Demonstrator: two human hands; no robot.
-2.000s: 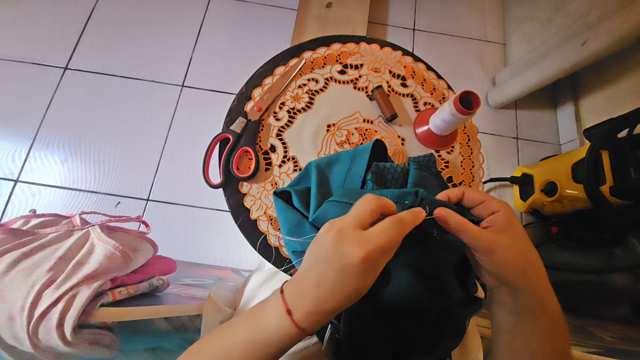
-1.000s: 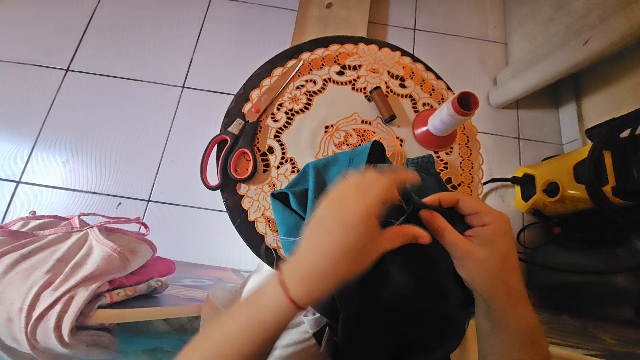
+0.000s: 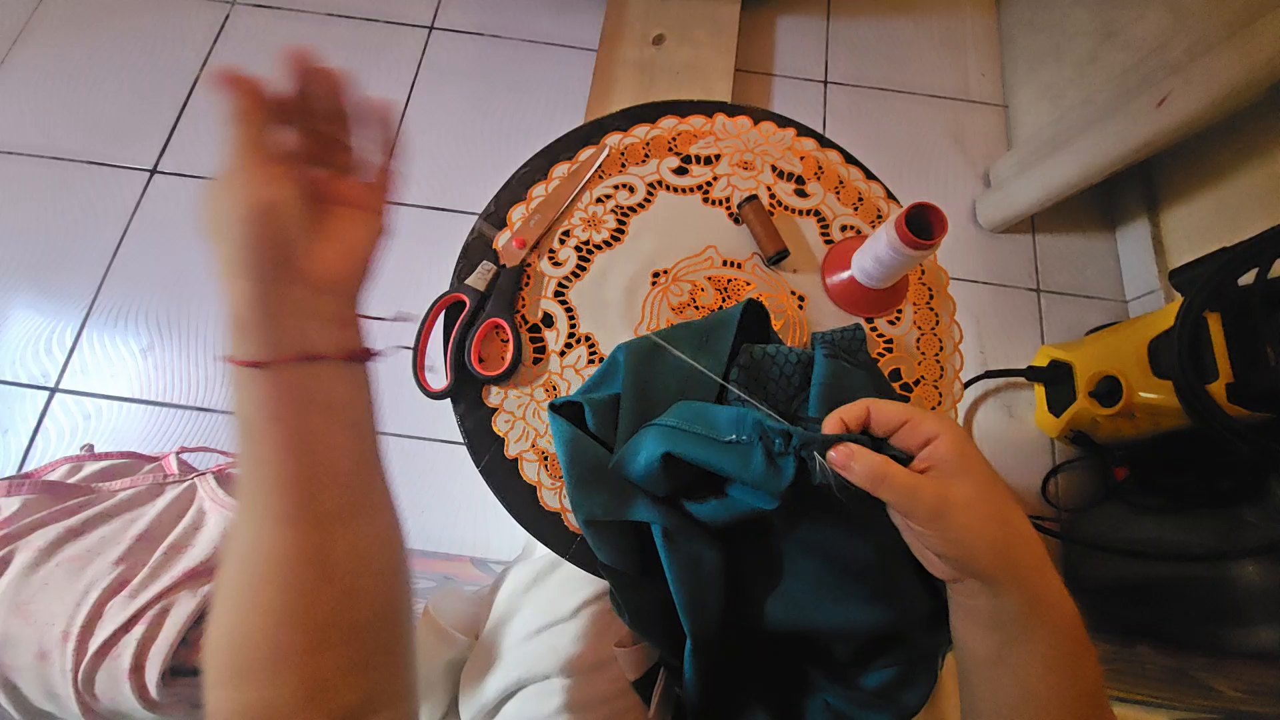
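Observation:
Teal fabric (image 3: 690, 480) lies bunched over the near part of a round table and hangs toward me. My right hand (image 3: 920, 480) pinches a gathered edge of it between thumb and fingers. A white thread (image 3: 715, 370) runs from that edge up and left across the cloth. My left hand (image 3: 305, 180), blurred, is raised at the upper left, away from the fabric; whether it holds anything is unclear. Scissors with black and red handles (image 3: 495, 325) rest partly spread at the table's left. A brown thread spool (image 3: 763, 230) and a white thread cone on a red base (image 3: 885, 262) are beyond the fabric.
An orange and white cutwork doily (image 3: 590, 215) covers the dark round tabletop (image 3: 490, 440). Pink and white cloth (image 3: 100, 560) is heaped at lower left. A yellow machine with black cables (image 3: 1130, 375) stands at right, below a pale ledge (image 3: 1120, 120). A wooden board (image 3: 665, 60) extends beyond the table.
My left hand has moved from the fabric, where it was beside my right hand, up and to the left. My right hand has kept its pinch on the cloth.

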